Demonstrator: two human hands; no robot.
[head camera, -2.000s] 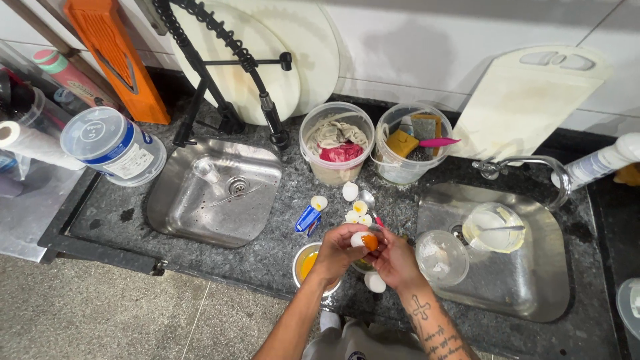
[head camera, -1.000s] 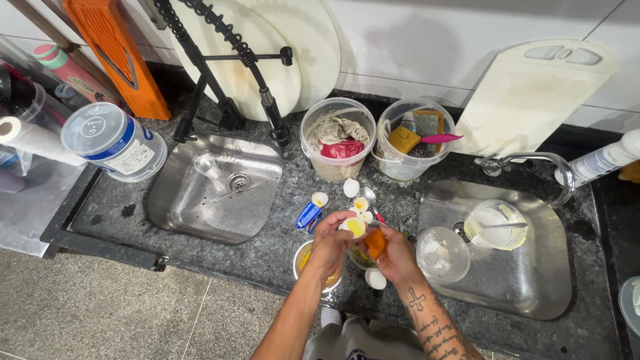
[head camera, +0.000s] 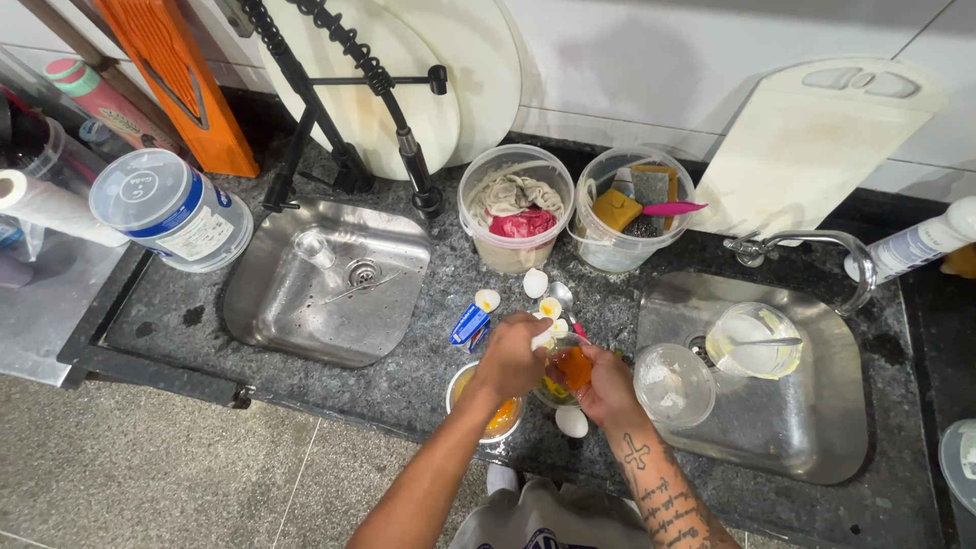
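My right hand (head camera: 606, 385) is cupped with an orange egg yolk (head camera: 572, 369) on its fingers, above a clear container (head camera: 558, 394). My left hand (head camera: 516, 358) holds a white eggshell (head camera: 542, 338) beside it, over the container's far edge. A white-rimmed bowl (head camera: 503, 427) with yolks stands partly hidden under my left wrist. Several empty eggshells (head camera: 550, 307) lie just beyond my hands, close to a spoon (head camera: 560, 294). One white egg or shell (head camera: 572, 422) lies on the near side of the container, and another (head camera: 535, 283) farther back.
A blue packet (head camera: 470, 325) lies left of the shells. Steel sinks flank the work spot: the left one (head camera: 328, 335) holds a clear cup, the right one (head camera: 831, 427) used tubs. Behind stand a tub of cloths (head camera: 515, 252) and a tub of sponges (head camera: 610, 255).
My left hand has moved the eggshell from in front of my fingers to beyond them, with its back now turned up. The yolk lies more openly on my right hand.
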